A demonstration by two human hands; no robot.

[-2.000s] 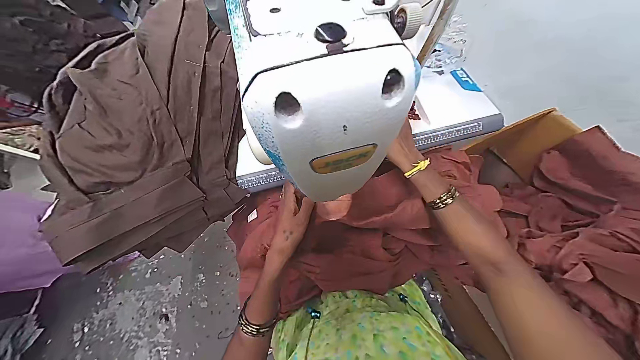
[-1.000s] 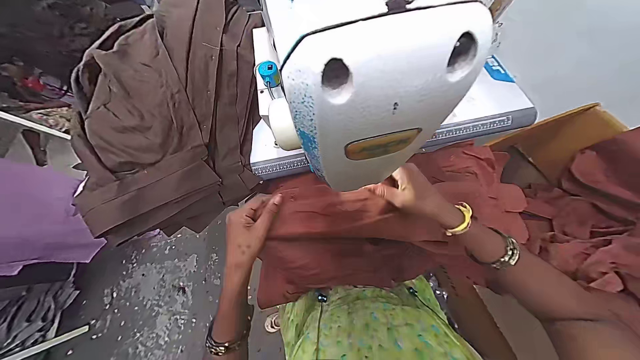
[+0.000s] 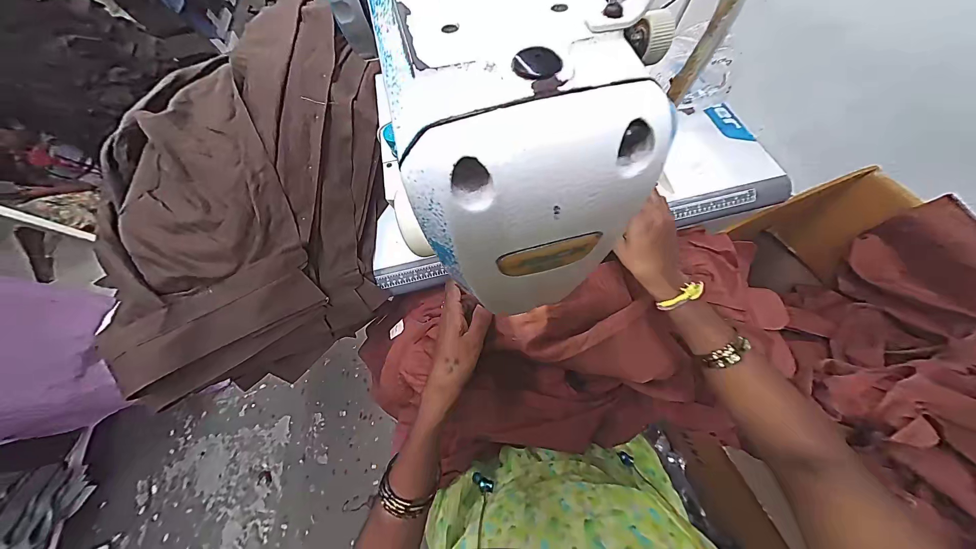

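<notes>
A white sewing machine head (image 3: 534, 183) fills the upper middle and hides its needle area. Reddish-brown fabric (image 3: 564, 381) lies bunched at the machine's front edge and over the lap. My left hand (image 3: 457, 343) rests on this fabric left of the head, its fingertips partly behind the casing; whether it pinches the cloth I cannot tell. My right hand (image 3: 650, 244) is at the head's right side, above the same fabric, with its fingertips hidden behind the casing. The machine bed (image 3: 717, 175) shows on both sides, with a ruler strip along its front edge.
Stacked dark brown fabric pieces (image 3: 213, 198) hang at the left of the machine. Purple cloth (image 3: 53, 358) is at the far left. On the right, a cardboard box (image 3: 846, 213) stands beside more reddish-brown fabric (image 3: 900, 366). Small scraps dot the grey floor (image 3: 229, 457).
A second ago both hands were visible on the fabric in front of the head. Now the right hand is farther in along the head's right side, and the left fingertips are at its left edge.
</notes>
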